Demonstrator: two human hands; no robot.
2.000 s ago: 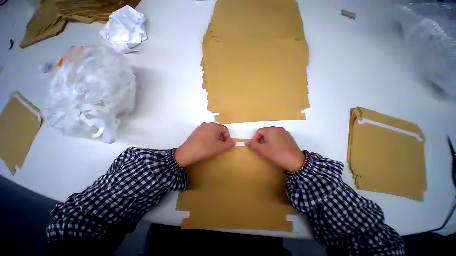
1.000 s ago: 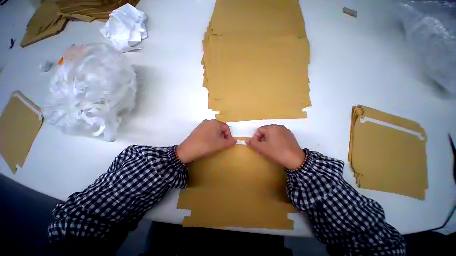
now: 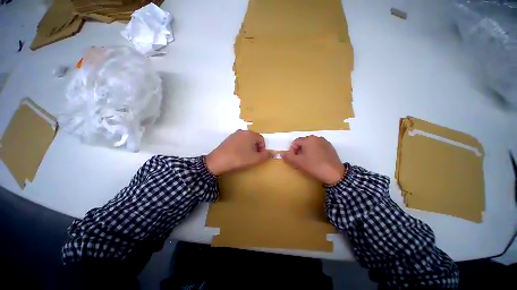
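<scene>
A brown kraft blank (image 3: 272, 204) lies at the table edge before me, notched at its near corners. A short bit of white strip (image 3: 277, 156) shows at its far edge between my hands. My left hand (image 3: 239, 153) is closed with the fingertips pinched at the strip's left side. My right hand (image 3: 313, 159) is closed the same way on its right side. Both hands rest on the blank's far edge and hide most of the strip. A stack of unworked blanks (image 3: 293, 79) lies just beyond my hands.
Pieces with a white line lie at right (image 3: 442, 170) and left (image 3: 25, 139). A clear plastic bag of white scraps (image 3: 113, 96), crumpled paper (image 3: 148, 28) and a kraft stack (image 3: 56, 25) are left. A grey block (image 3: 398, 13) and large plastic bag (image 3: 490, 51) are right.
The view has shifted slightly. My hands have come a little closer together, and less white strip shows between them. Both hands stay closed at the blank's far edge.
</scene>
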